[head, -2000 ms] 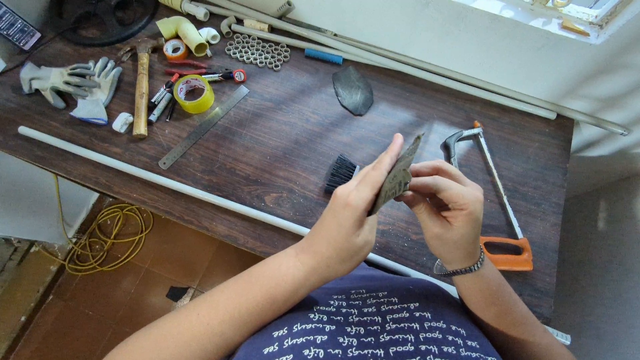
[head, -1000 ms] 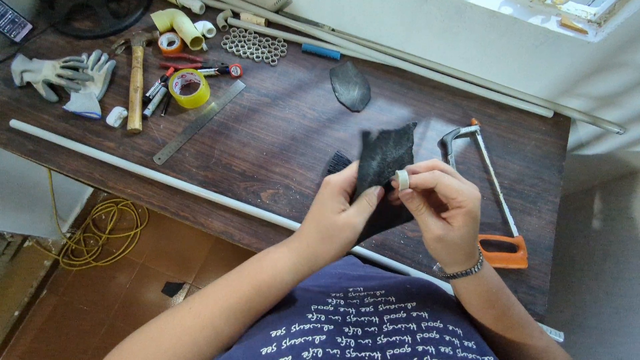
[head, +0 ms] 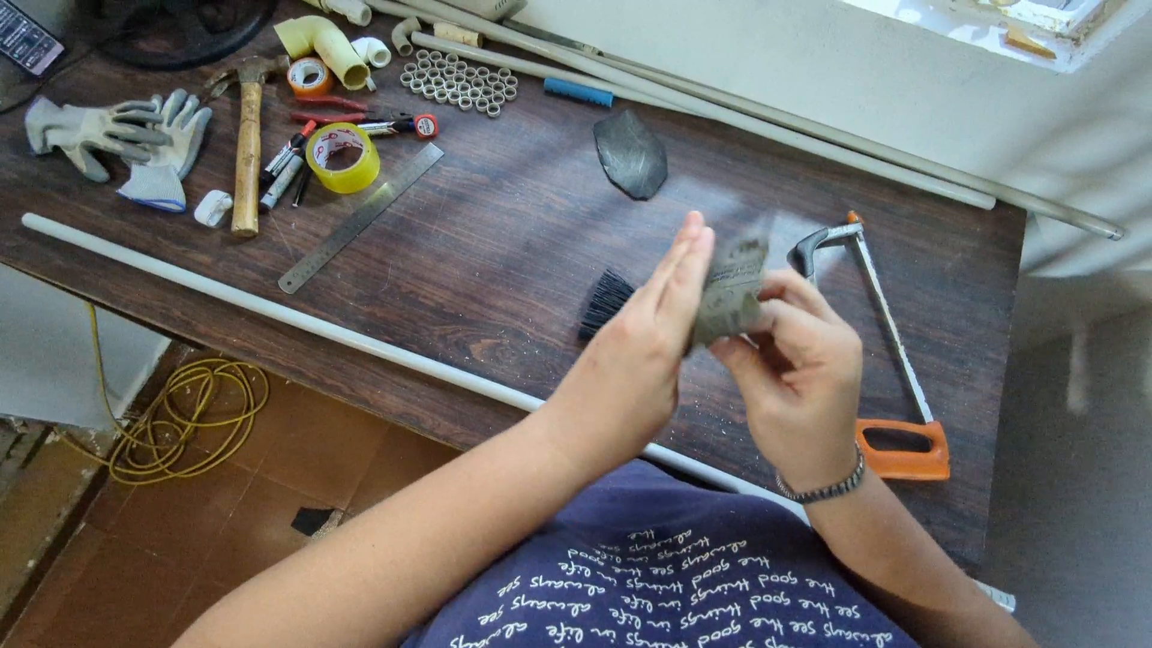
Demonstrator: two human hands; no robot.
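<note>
My left hand [head: 634, 360] holds a piece of sandpaper [head: 733, 283], its printed backing turned toward my right hand. The fingers of my right hand [head: 792, 369] are curled against the sheet's right side; the small pipe ring is hidden from this angle. Bristles of a black brush [head: 608, 304] show on the table behind my left hand. Farther back lies a dark, worn piece of sheet [head: 632, 155]. A long white plastic pipe [head: 270, 301] runs along the table's near edge, passing beneath my forearms.
A hacksaw [head: 891, 324] with an orange handle lies at right. Steel ruler [head: 360, 219], yellow tape roll [head: 343, 158], hammer [head: 247, 153], markers [head: 286, 166] and work gloves [head: 135, 135] lie at left. Several cut pipe rings [head: 459, 83] and long pipes [head: 738, 112] sit at the back.
The sandpaper has turned from showing its dark face a second ago to standing edge-up with its printed back in view. The pale ring seen then at my right fingertips is now out of sight.
</note>
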